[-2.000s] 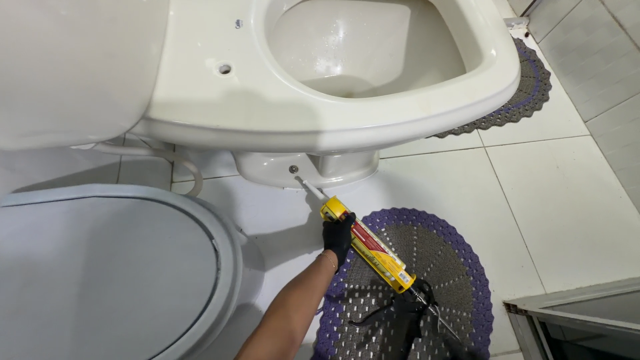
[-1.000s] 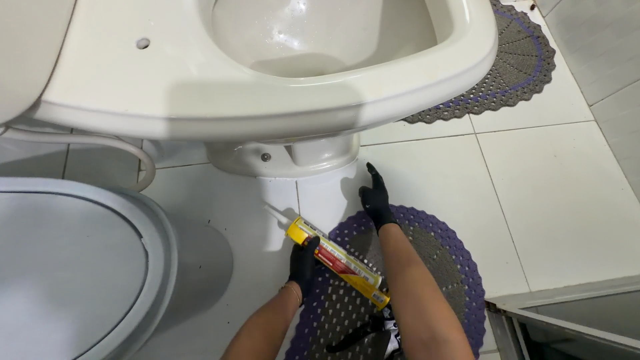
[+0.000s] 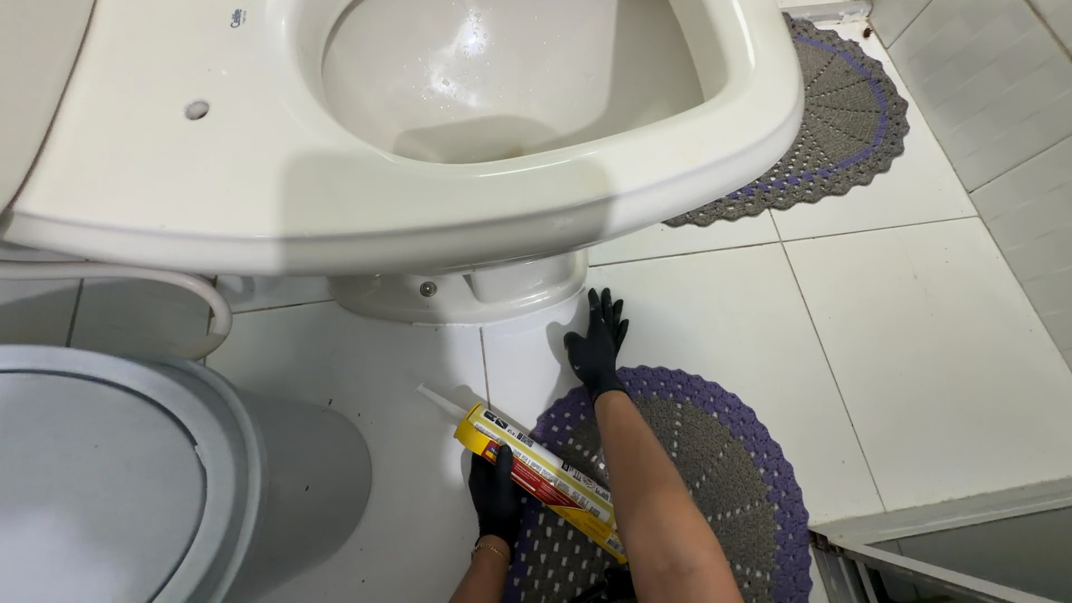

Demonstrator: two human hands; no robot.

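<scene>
My left hand (image 3: pixel 496 494), in a black glove, holds a yellow sealant cartridge (image 3: pixel 540 479) around its front part. The white nozzle (image 3: pixel 441 400) points up and left above the floor tiles, apart from the toilet base. Behind my right forearm the cartridge's rear end is partly hidden. My right hand (image 3: pixel 597 342), also gloved in black, has its fingers extended beside the front right edge of the toilet base (image 3: pixel 528 289); whether a fingertip touches it I cannot tell. A white bead line runs along part of the base's foot. The ceramic toilet bowl (image 3: pixel 536 197) overhangs the base.
A grey lidded bin (image 3: pixel 230 469) stands at the lower left, near a pale hose (image 3: pixel 180 275). A grey and purple crochet mat (image 3: pixel 737 469) lies under my right forearm; a second mat (image 3: pixel 846 109) is at the upper right. A metal-framed edge (image 3: pixel 946 511) borders the lower right.
Two seconds ago the nozzle was at the toilet base and only one hand showed. The cartridge is now away from it, and my right hand has come to the base's front right edge.
</scene>
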